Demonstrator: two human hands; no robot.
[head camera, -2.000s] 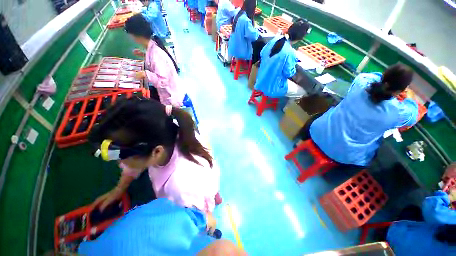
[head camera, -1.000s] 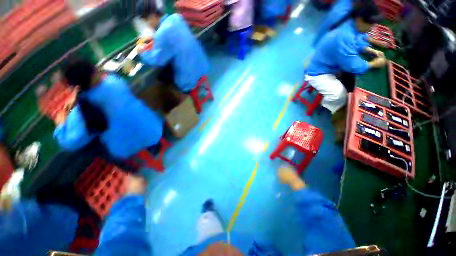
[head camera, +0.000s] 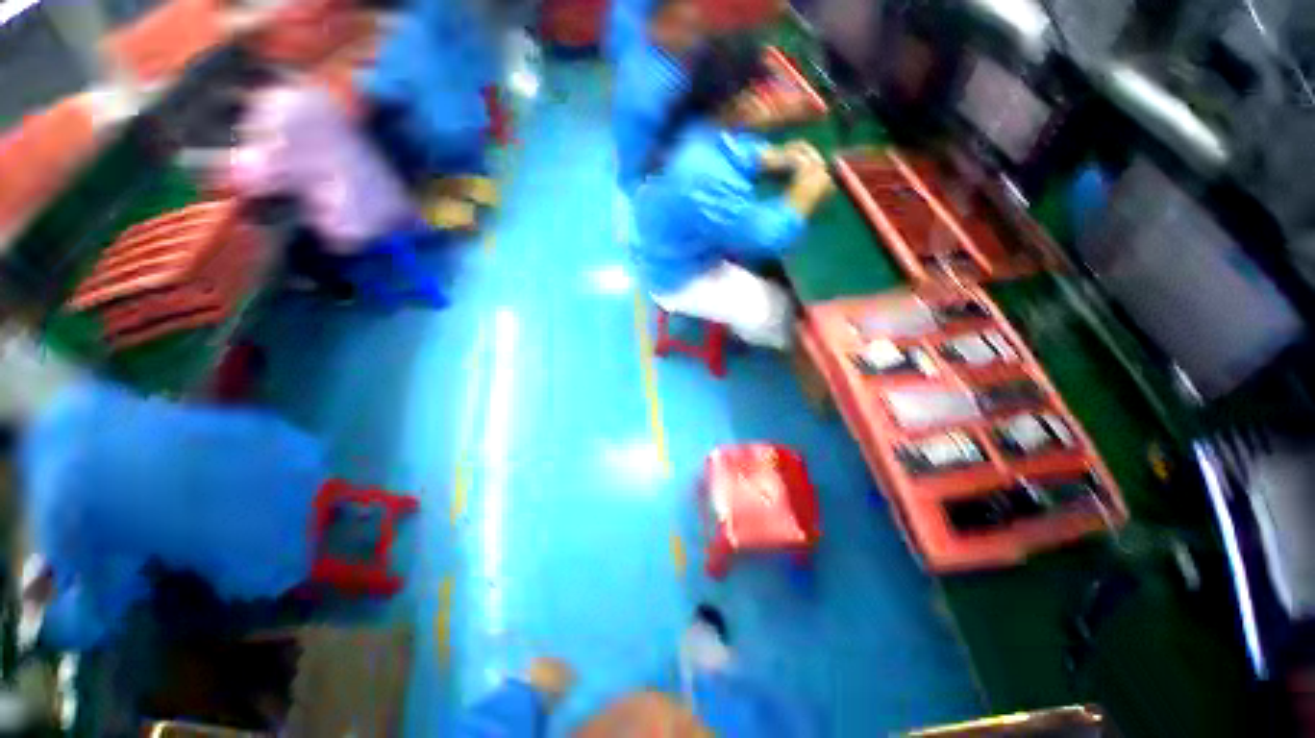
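Note:
The picture is blurred. A red-orange phone tray lies at the right on the green bench mat, with several dark and silvery phones in its pockets. My left hand shows small and blurred at the bottom edge, beyond a blue sleeve, away from the tray; whether its fingers are open or closed cannot be told. My right hand is not visible. A red stool stands on the blue floor left of the tray.
A seated coworker in blue is beyond the stool, beside another tray. Monitors line the right side. A coworker in blue is at the left, with another red stool. A cardboard box is at the lower left.
The view has turned from the left row towards the aisle and right-hand bench. The stool and phone tray now appear further left. My right hand has left the picture; my left shows smaller.

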